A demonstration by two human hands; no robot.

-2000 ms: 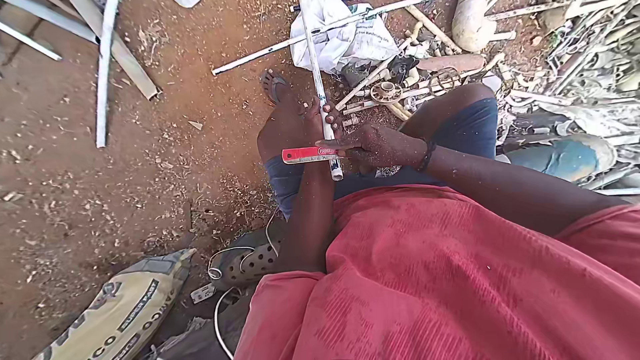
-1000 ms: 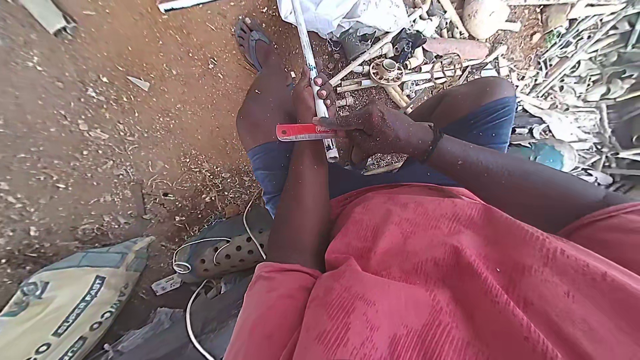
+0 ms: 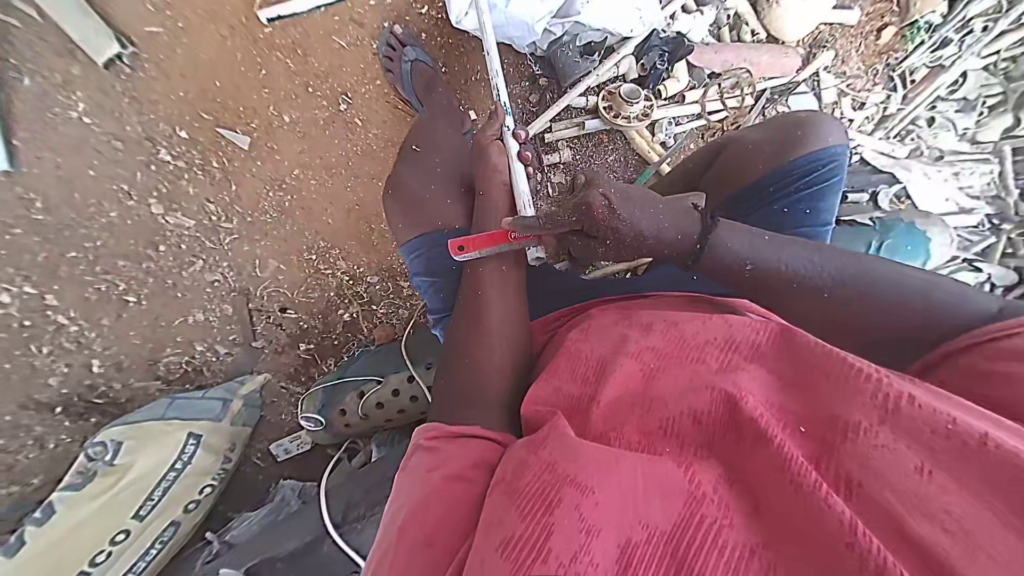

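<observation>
My left hand (image 3: 504, 148) is closed around a long white plastic pipe (image 3: 494, 68), which runs from the top of the view down to my lap. The pipe's near end shows just below the blade. My right hand (image 3: 600, 216) grips a red blade with a toothed-looking silver edge (image 3: 480, 245), like a hacksaw blade piece. It lies across the pipe close to that end, with its free tip pointing left over my left forearm. My right index finger rests along the top of the blade. The fingers underneath are partly hidden.
Pipe pieces and a round flanged fitting (image 3: 628, 106) lie beyond my knees, beside a white plastic sack (image 3: 552, 20). A printed sack (image 3: 120, 488) and a perforated clog (image 3: 376, 404) with a white cord lie at lower left. Scrap heaps up at right.
The view has shifted, so the foot and clog show more fully. Both hands keep hold of the pipe and the red blade, and the blade stays across the pipe near its end.
</observation>
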